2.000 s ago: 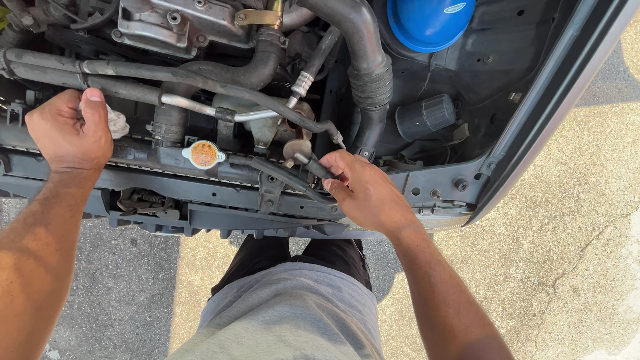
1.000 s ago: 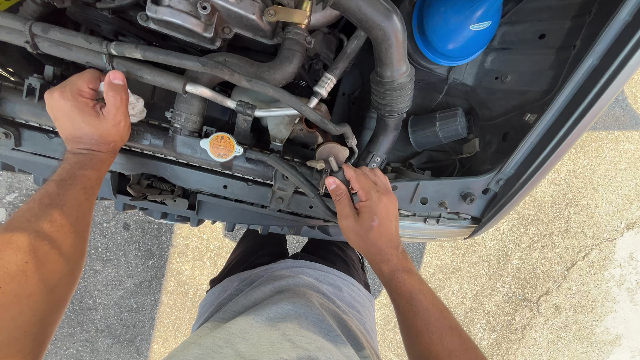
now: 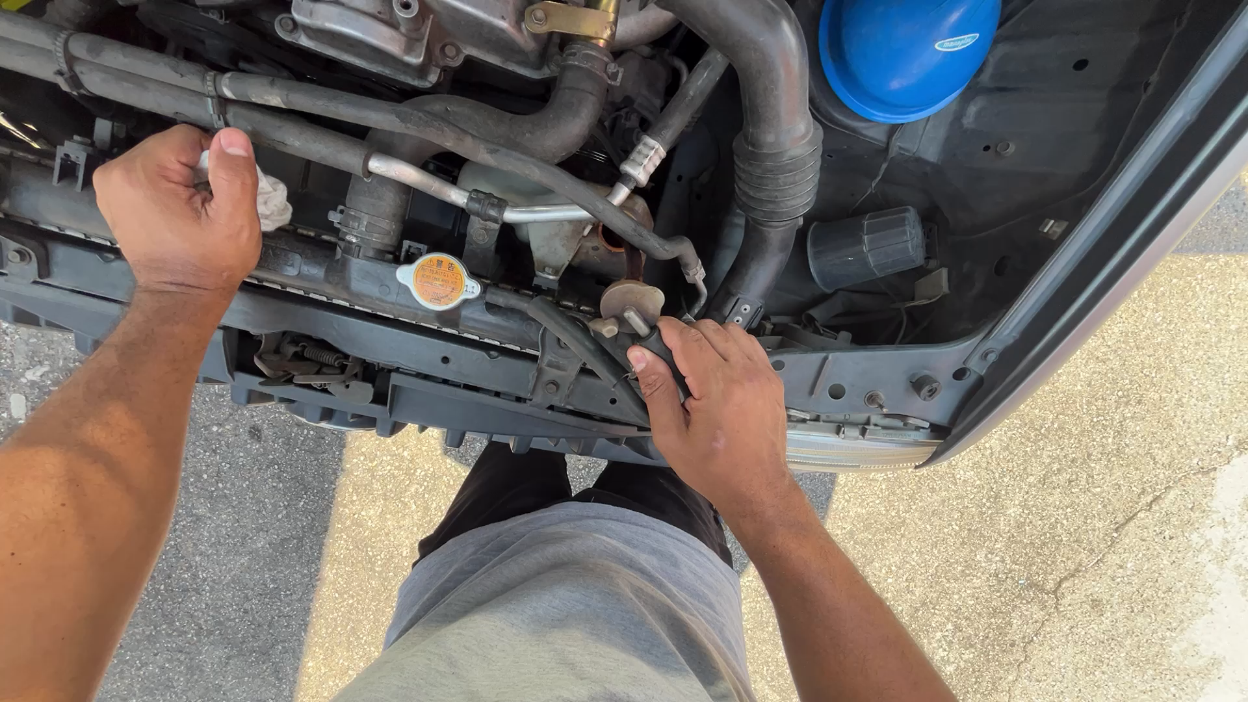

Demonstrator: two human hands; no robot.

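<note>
My left hand [image 3: 185, 210] is closed around a crumpled white cloth or paper wad [image 3: 271, 200], over the radiator's upper edge and beside the black hoses. In my right hand [image 3: 717, 400] is a dark rubber-like piece, held between thumb and fingers; a brown round cap with a metal stub [image 3: 632, 302] sits at its upper end. Whether these two are one part I cannot tell. Just behind the cap is the open, rusty-looking neck of a translucent reservoir [image 3: 612, 239]. The radiator cap [image 3: 439, 282], with an orange label, is seated between my hands.
A metal air-conditioning pipe [image 3: 419, 180] and a ribbed black intake hose [image 3: 775, 180] cross the engine bay. A blue funnel-like container [image 3: 912, 58] and a black cylindrical canister [image 3: 866, 249] are at the right. The hood latch [image 3: 317, 366] sits in the front crossmember.
My right hand has turned and drawn the dark piece closer under its fingers, beside the brown cap. My left hand keeps hold of the white wad. The view has shifted slightly.
</note>
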